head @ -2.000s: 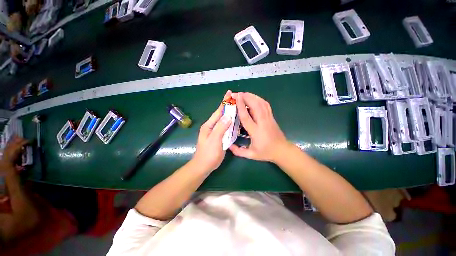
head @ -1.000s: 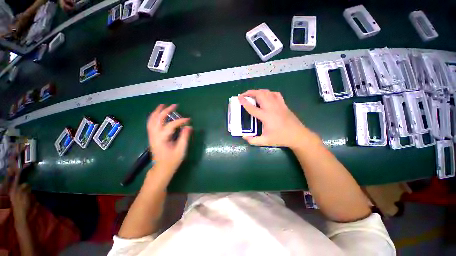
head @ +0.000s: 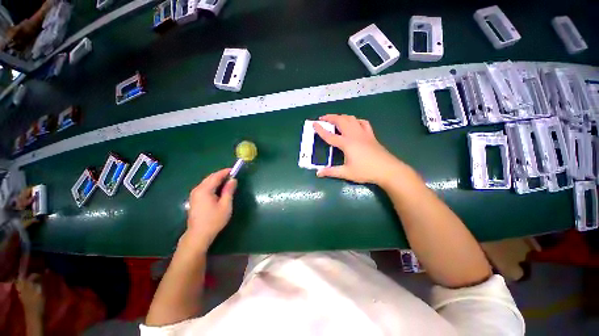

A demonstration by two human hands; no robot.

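My left hand (head: 211, 202) is closed round the handle of the mallet (head: 240, 157), whose yellow-green face points up towards the camera above the green bench. My right hand (head: 351, 149) holds a white housing with a dark window (head: 307, 146) flat on the bench, thumb over its top and fingers round its right side. My right hand hides part of the housing. Three half-assembled units (head: 142, 175) with blue strips lie in a slanted row at the left.
A heap of white bezels (head: 489, 161) lies at the right. Beyond the pale metal strip (head: 282, 100), white housings (head: 232, 69) and open units (head: 130, 88) lie on the dark green belt. Another person's hand (head: 29, 289) shows at the lower left.
The housing has gone from between both hands to flat on the bench under my right hand. My left hand has reached left and picked up the mallet. Parts on the belt have shifted right.
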